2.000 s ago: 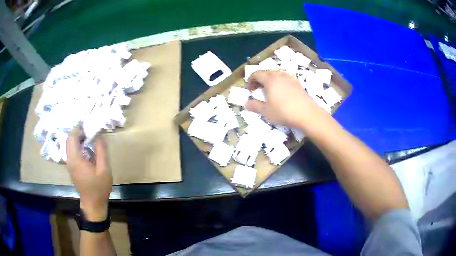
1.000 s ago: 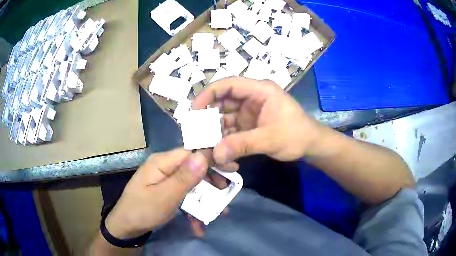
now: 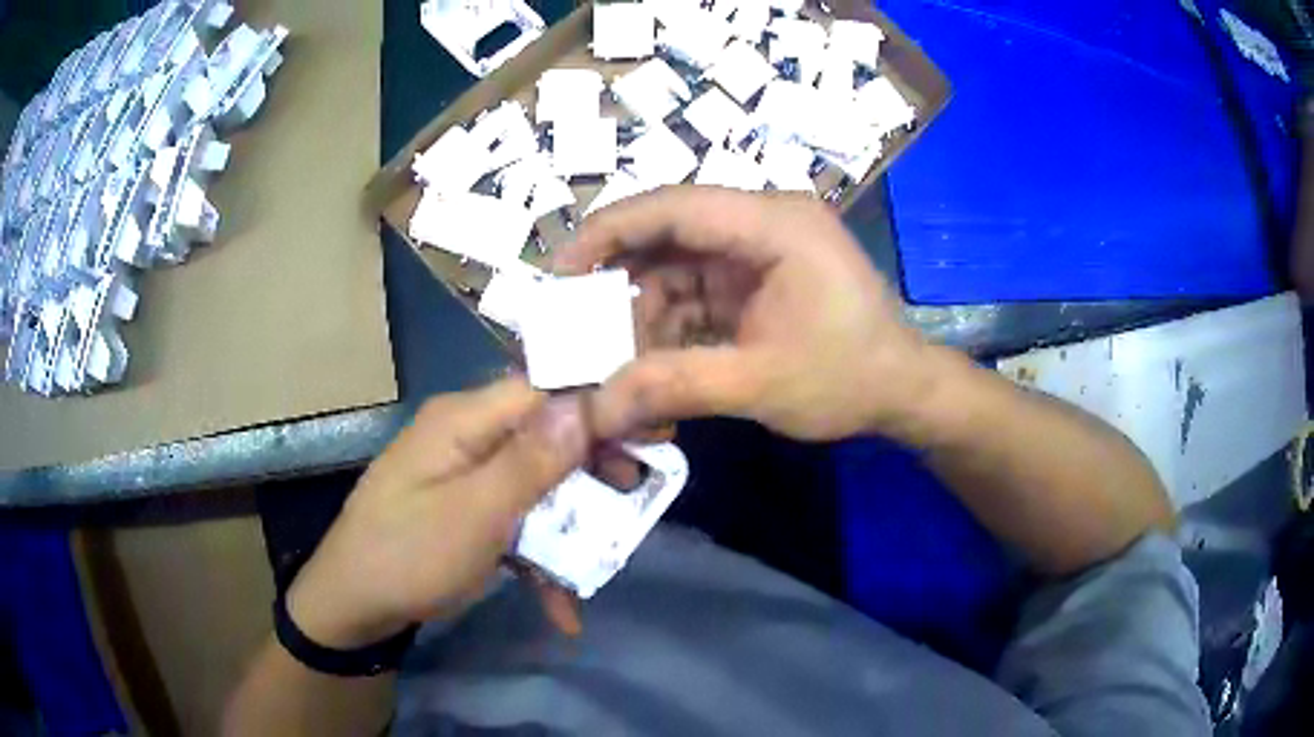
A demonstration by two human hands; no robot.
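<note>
A white square insert is held upright between my two hands, over the near edge of the tray. My right hand curls around its right side, with fingers behind it. My left hand has its thumb at the insert's lower edge. A white housing with a window opening is held in my left hand, below the insert. The shallow cardboard tray behind my hands holds many loose white inserts.
Another white housing lies behind the tray's left side. Tight rows of white housings stand on a cardboard sheet at left. A blue plastic sheet lies at right. A pale sheet is at the right edge.
My hands have left the tray and the rows and come together in front of me, holding an insert and a housing. The view has tilted down. Over the last second the hands moved little.
</note>
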